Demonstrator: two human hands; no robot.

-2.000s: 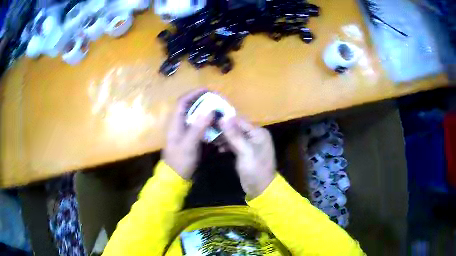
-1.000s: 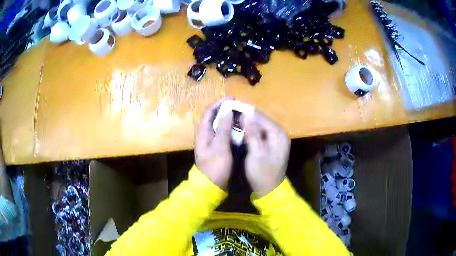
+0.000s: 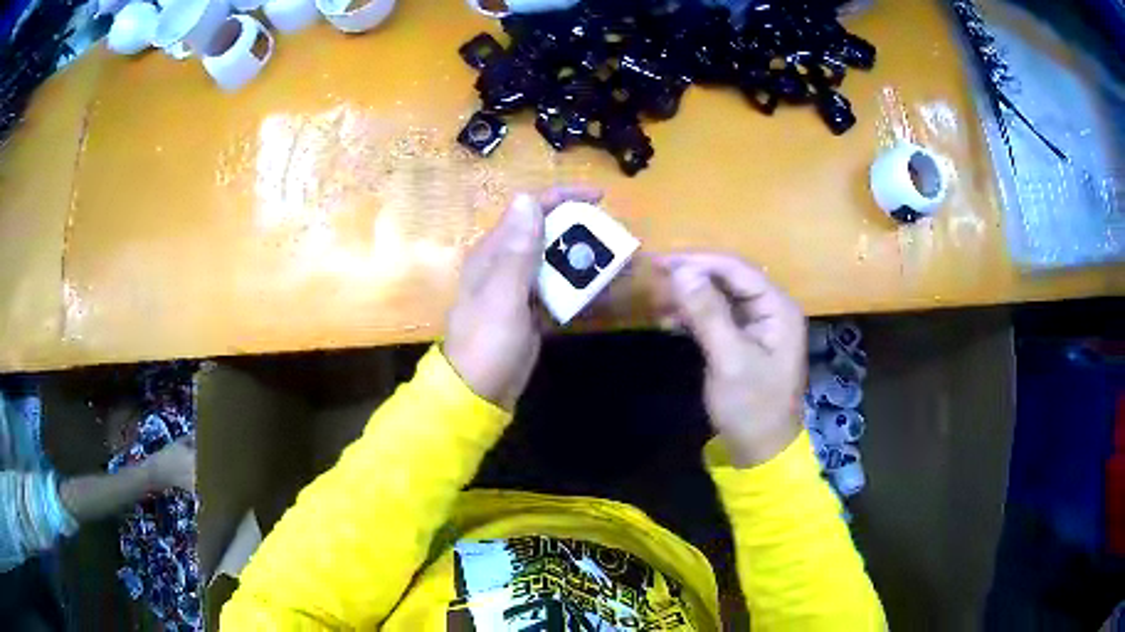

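My left hand (image 3: 500,296) holds a white plastic housing (image 3: 570,296) over the table's front edge, thumb on its near side. A black square insert (image 3: 579,256) with a pale disc in its centre sits in the housing's side facing me. My right hand (image 3: 738,340) is off to the right of the housing, fingers bent and slightly blurred, with nothing seen in it. A heap of black square inserts (image 3: 642,74) lies on the table beyond my hands. One insert (image 3: 482,133) lies at the heap's near left edge.
White housings (image 3: 234,52) stand at the far left. One housing (image 3: 909,182) with a black square stands at right, beside clear plastic (image 3: 1071,185) with thin black strips. Below the edge are cartons with white pieces (image 3: 839,407) and small mixed parts (image 3: 158,531). Another person's hand (image 3: 167,467) reaches in at left.
My right hand has moved off the housing to the right. The housing in my left hand now shows its black insert side. Another person's arm has come in at lower left. The view has shifted slightly.
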